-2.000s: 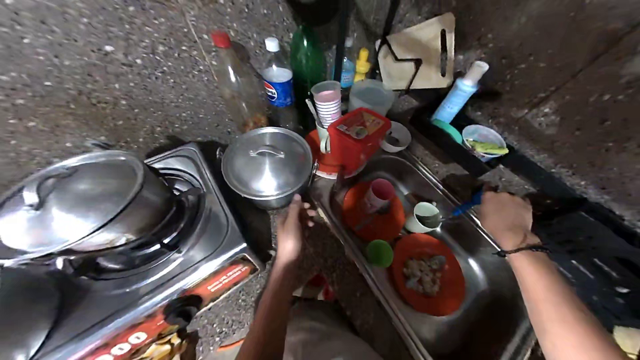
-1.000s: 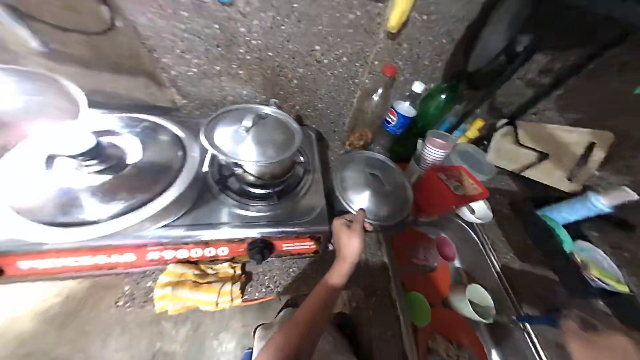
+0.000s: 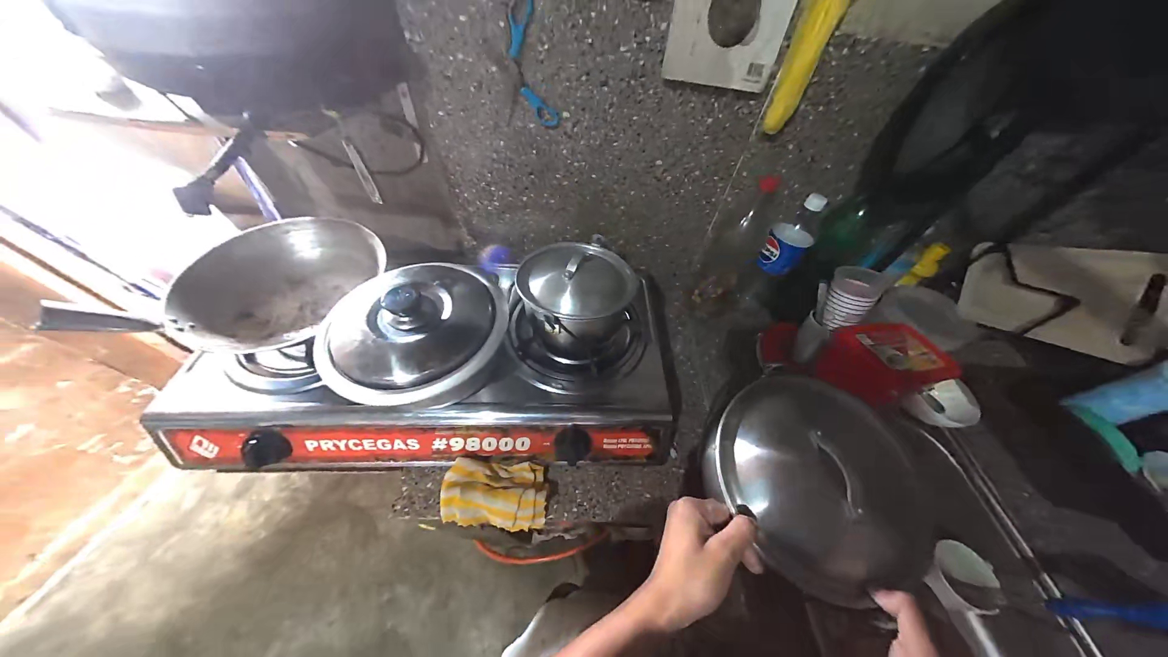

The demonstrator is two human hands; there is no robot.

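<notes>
My left hand (image 3: 701, 561) grips the near left rim of a large round metal lid (image 3: 812, 484), at the right of the stove; whether a pot is beneath it cannot be told. At the lid's lower edge, my right hand (image 3: 903, 625) has its fingers on the rim, mostly cut off by the bottom of the view. A white cup (image 3: 965, 577) stands just right of the lid. On the gas stove (image 3: 411, 417) are a small lidded pot (image 3: 577, 287) on the right burner, a wide lidded pan (image 3: 411, 328) in the middle and an open frying pan (image 3: 274, 287) at the left.
Beyond the lid are a red plastic container (image 3: 885, 365), stacked cups (image 3: 853, 297) and a soda bottle with a blue label (image 3: 787, 245). The sink edge (image 3: 1004, 529) runs along the right, with a blue handle (image 3: 1109, 613) across it. A striped cloth (image 3: 494, 494) hangs below the stove.
The view has swung left, bringing the whole stove in. My right hand, over the sink with a blue-handled thing two seconds ago, is now at the lid's edge; the blue handle lies apart from it.
</notes>
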